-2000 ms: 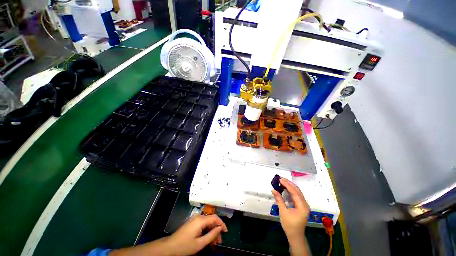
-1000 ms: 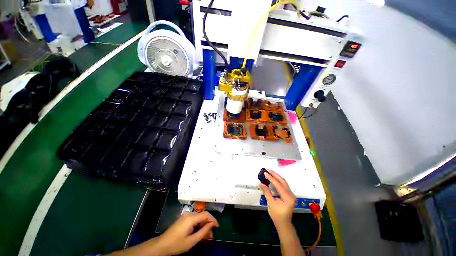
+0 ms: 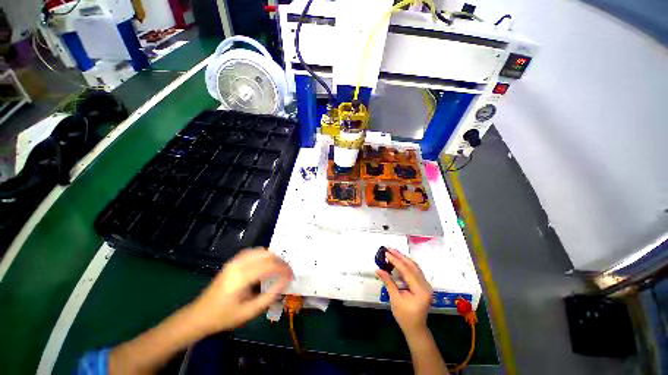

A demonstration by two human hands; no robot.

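Observation:
A small black housing point(image 3: 381, 258) is held upright between the fingertips of my right hand point(image 3: 409, 287), above the front part of the white machine base point(image 3: 329, 256). My left hand point(image 3: 253, 287) is raised at the base's front left corner, slightly blurred. Its fingers are curled with a gap to the thumb, and I see nothing in it. Orange fixture nests point(image 3: 382, 195) stand in rows on a silver-grey fixture plate point(image 3: 351, 219), several with black parts seated in them. The brass-yellow dispensing head point(image 3: 347, 135) with its white cylinder is over the left nests.
Stacked black blister trays point(image 3: 209, 183) lie left of the machine, with a white fan point(image 3: 247, 86) behind them. Blue uprights point(image 3: 448, 124) carry the crossbeam. A red knob point(image 3: 464, 306) and orange cables point(image 3: 471, 337) are at the base's front. Black straps point(image 3: 84, 128) lie along the conveyor's far side.
My left hand has risen and moved forward from below the base's front edge to its front left corner. My right hand still holds the black housing in nearly the same place.

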